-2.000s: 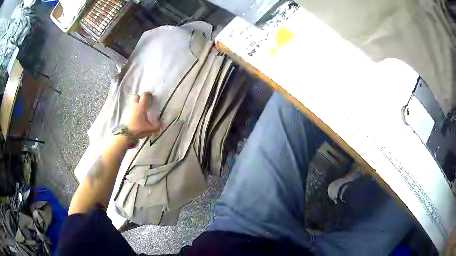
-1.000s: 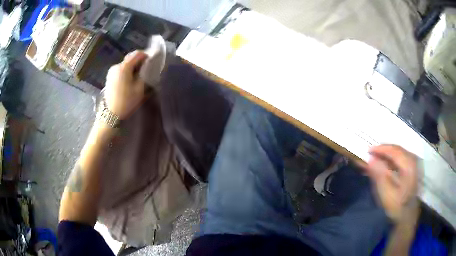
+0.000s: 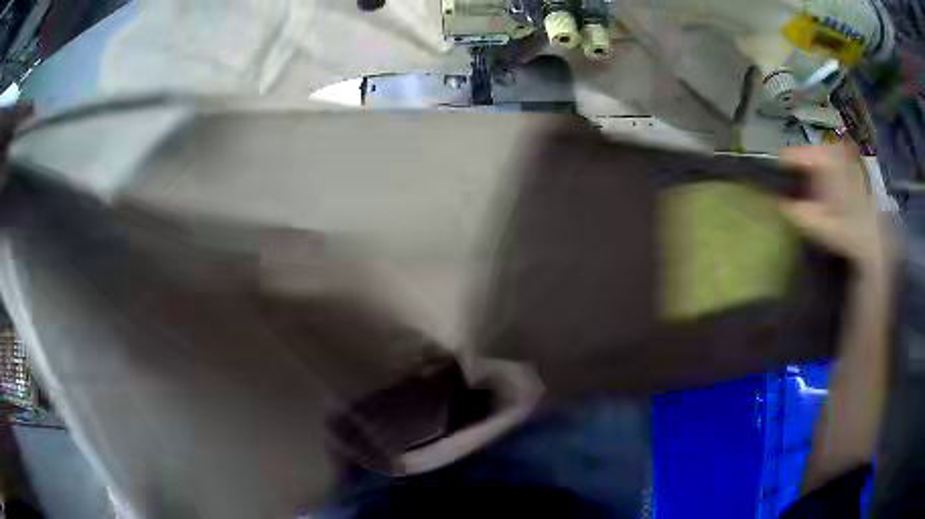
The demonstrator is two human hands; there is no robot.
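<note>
A large grey-taupe garment panel [image 3: 355, 172] is spread across the view in front of the sewing machine, blurred by motion. Its right part is dark brown [image 3: 578, 253] with an olive-green patch [image 3: 725, 248]. My right hand [image 3: 837, 198] grips the panel's upper right end. My left hand [image 3: 12, 132] is small, dark and cut off at the far left edge, by the panel's left end; its fingers cannot be made out. The needle and presser foot [image 3: 481, 76] stand just beyond the panel's far edge.
The machine head [image 3: 487, 20] with cream tension dials [image 3: 578, 32] is at the top. Taupe cloth [image 3: 669, 76] lies behind it. Snips with a yellow-orange handle [image 3: 745, 112] lie at the right. A blue crate [image 3: 710, 446] is at lower right.
The view has swung from the floor bundle to the machine. The cloth that my left hand lifted beside my leg now stretches across the table. My right hand, empty before, now holds its right end.
</note>
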